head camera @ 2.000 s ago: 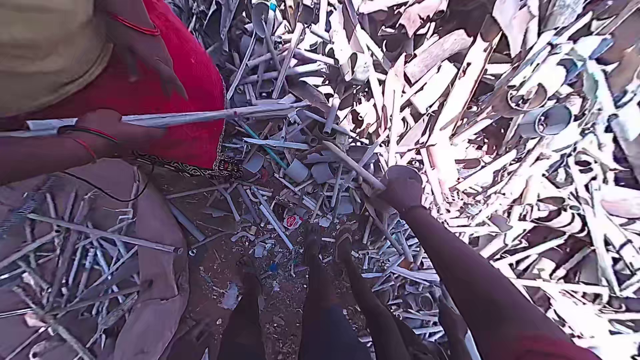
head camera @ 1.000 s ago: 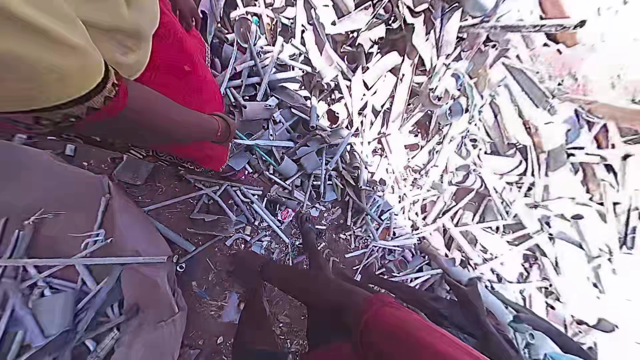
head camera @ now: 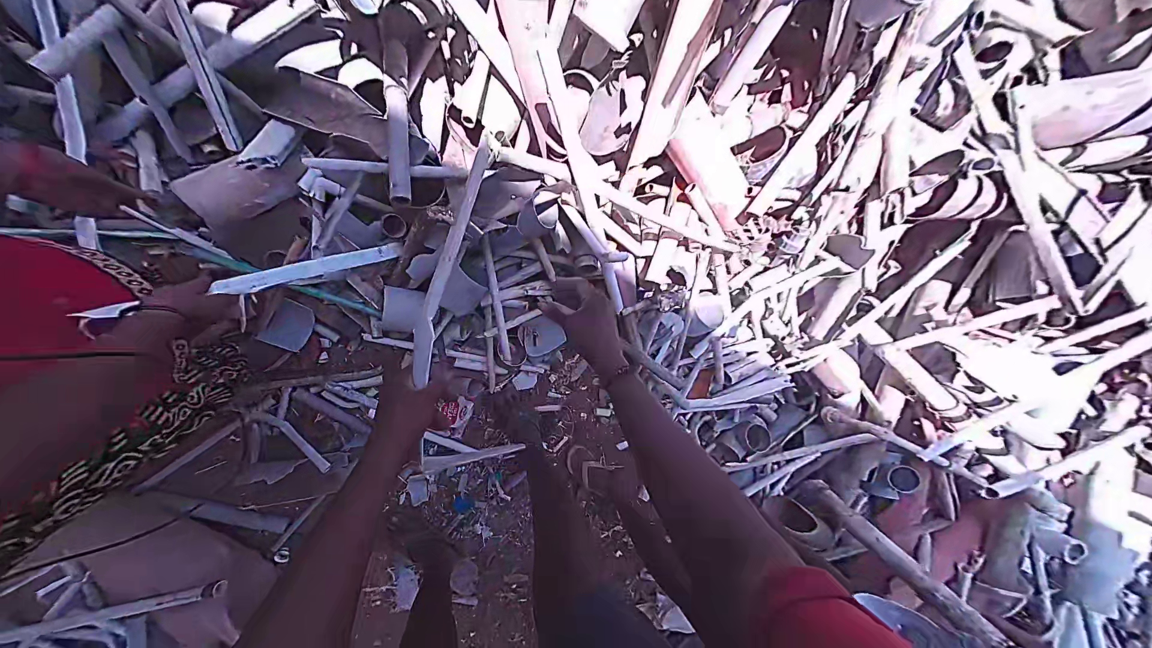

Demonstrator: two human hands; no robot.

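Note:
My left hand (head camera: 416, 396) is closed around the lower end of a long flat plastic strip (head camera: 454, 247), which slants up across the scrap heap. To its right, my right hand (head camera: 585, 324) reaches over broken pipe pieces with thumb and fingers apart; nothing is plainly held in it. Cut grey plastic pipe pieces (head camera: 403, 308) and thin strips lie just beyond both hands. A crumpled red and white wrapper (head camera: 454, 412) lies on the ground beside my left hand.
At left, a person's hand (head camera: 184, 301) holds a pale strip (head camera: 306, 268), and their other hand (head camera: 76, 180) is over the heap. A sack (head camera: 144, 549) with strips lies lower left. A long round pipe (head camera: 900, 558) lies lower right. Feet stand on littered dirt.
Both my hands are now out over the scrap, my left one with a strip in it. The other person's hands have come onto the heap at left. The view has shifted.

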